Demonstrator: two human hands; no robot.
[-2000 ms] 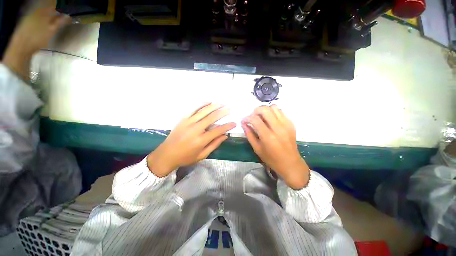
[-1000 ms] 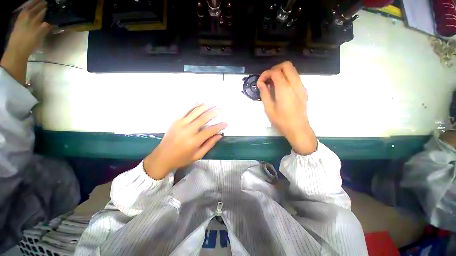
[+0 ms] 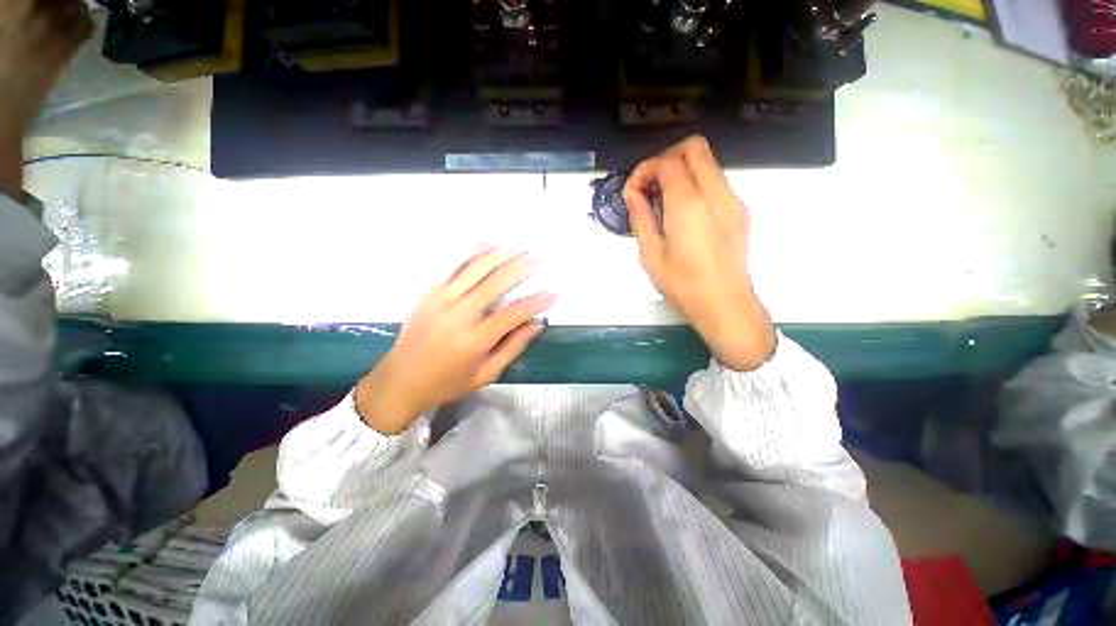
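Observation:
A round black part (image 3: pixel 611 206) lies on the white bench just in front of the fixture base plate. My right hand (image 3: pixel 695 232) is over its right side, with thumb and index finger pinched together at the part; whether they hold a tiny component cannot be seen. My left hand (image 3: pixel 459 324) rests on the bench near the green front edge, fingers spread. A small dark spot shows at its index fingertip; I cannot tell what it is.
The black fixture base plate (image 3: pixel 520 147) with its clamping fixtures spans the back. A coworker's arm (image 3: pixel 27 92) is at the left, another coworker's sleeve (image 3: pixel 1067 428) at the right. A perforated crate (image 3: pixel 92 599) stands low left. White paper (image 3: pixel 1034 27) lies back right.
My right hand has moved from beside my left hand forward to the round black part. My left hand has stayed nearly in place. The coworker's arm at the left has shifted.

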